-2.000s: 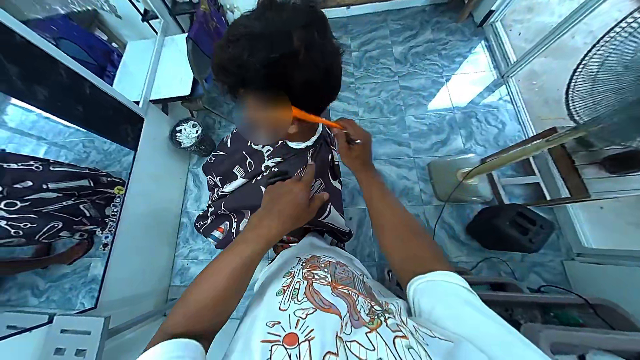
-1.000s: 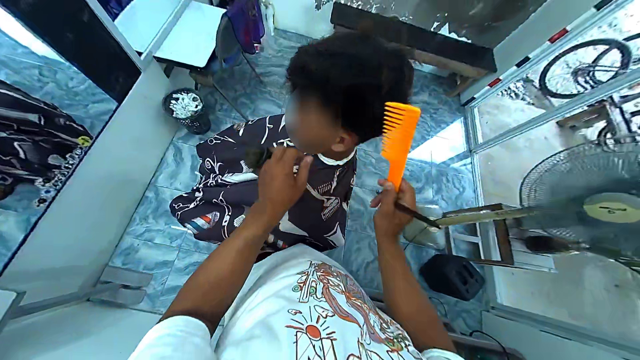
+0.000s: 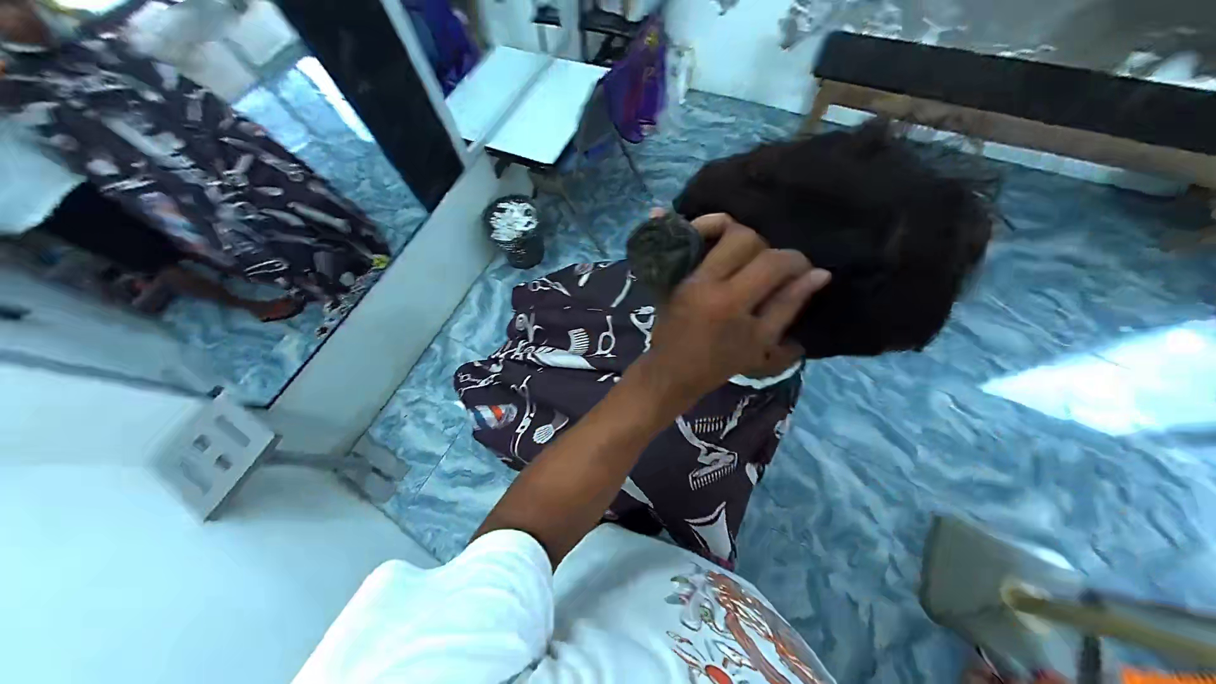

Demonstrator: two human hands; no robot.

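Note:
My left hand point(image 3: 727, 309) holds a small round brush with dark bristles point(image 3: 665, 252) beside the face of a seated person, with its fingers against the side of the head. The person's thick dark hair point(image 3: 841, 237) stands to the right of that hand. A dark barber's cape point(image 3: 608, 351) printed with combs, scissors and clippers covers the person, with a white neck strip point(image 3: 765, 380) at the collar. Only a blurred sliver of my right hand point(image 3: 1012, 673) shows at the bottom right edge; its grip is hidden. Part of an orange comb point(image 3: 1168, 676) shows near it.
A large wall mirror point(image 3: 237, 180) is at the left, with a grey bracket point(image 3: 214, 456) below. A bin point(image 3: 514, 233) and a white table point(image 3: 527, 104) stand behind the cape. A black-topped bench point(image 3: 1016, 90) is at the back, and a blurred dustpan point(image 3: 988, 579) at the lower right.
My left hand with the brush has moved up to the side of the head. My right hand and the orange comb, upright before, have dropped to the bottom edge. The view has turned left.

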